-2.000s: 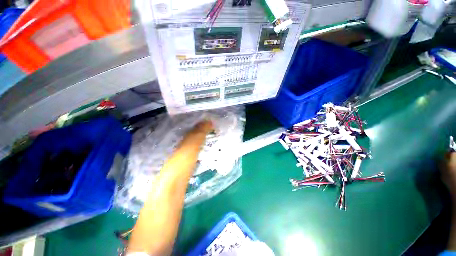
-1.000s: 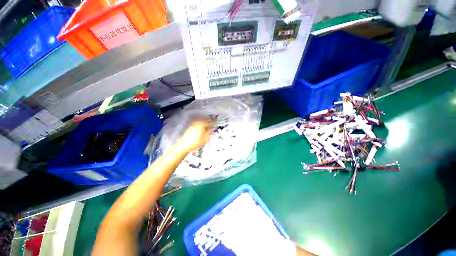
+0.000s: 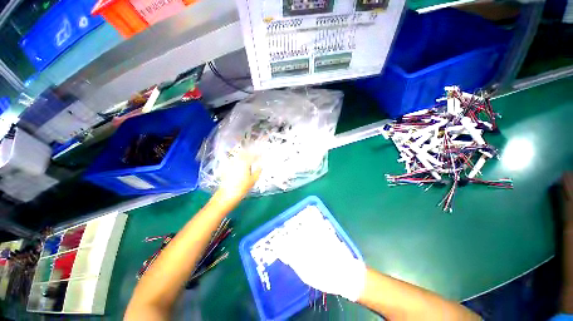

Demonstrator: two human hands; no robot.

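Observation:
My left hand, bare, is at the front edge of the open clear plastic bag; its fingers are blurred against the white pieces inside, so I cannot tell whether it holds one. My right hand, in a white glove, is over the shallow blue tray with its fingers pointing left near small white pieces. Thin coloured wires show below the glove. The glove hides where they meet the hand, and its fingertips blend with the white pieces.
A heap of sleeved harnesses lies on the right of the green bench. Unsleeved harnesses lie left of the tray. A cream divided box is far left. Blue bins stand behind, with a hanging printed sheet. Another person's arm is at the right edge.
My left hand has drawn back from deeper in the bag to its front edge. My gloved right hand has come further into view over the tray. The view has shifted, showing more of the near bench.

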